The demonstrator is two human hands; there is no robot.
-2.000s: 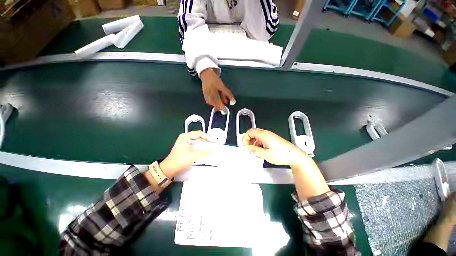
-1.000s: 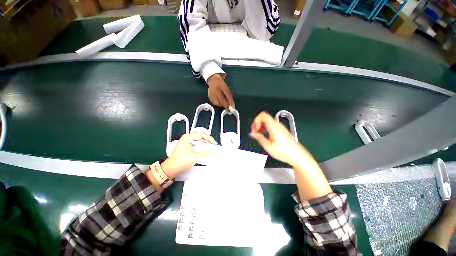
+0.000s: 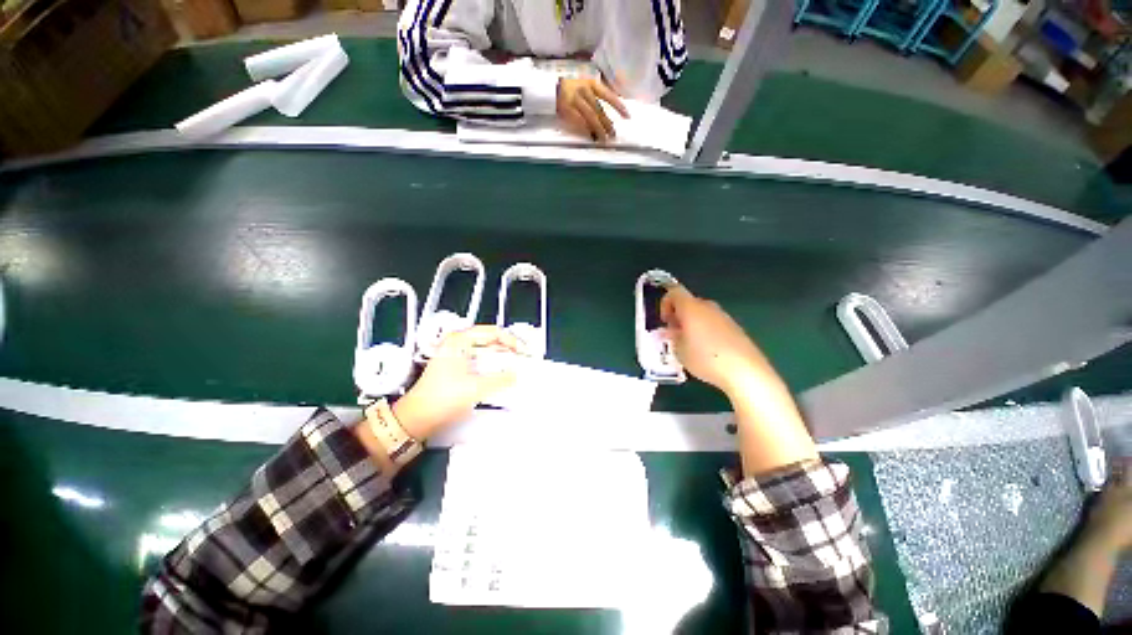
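Note:
Several white loop-shaped units lie on the dark green conveyor belt. Three stand close together at centre-left, one of them the leftmost unit (image 3: 385, 337). My left hand (image 3: 466, 378) holds a white label strip (image 3: 581, 387) that reaches right over the near rail. My right hand (image 3: 705, 337) is at the right side of another white unit (image 3: 655, 351), fingertips at its loop; whether a small label is in the fingers is hidden. White label sheets (image 3: 546, 521) lie flat before me, with small marks at the left edge.
A person opposite rests a hand (image 3: 591, 107) on white sheets. A slanting metal post (image 3: 981, 347) is at right. Another unit (image 3: 871, 325) lies beside it. Bubble wrap (image 3: 962, 527) and a neighbour's arm are at lower right. Folded white pieces (image 3: 276, 89) lie on the far ledge.
The units have moved left along the belt. My right hand has moved from above the belt onto a unit. The opposite person's hand has drawn back to the sheets. My left hand stays put.

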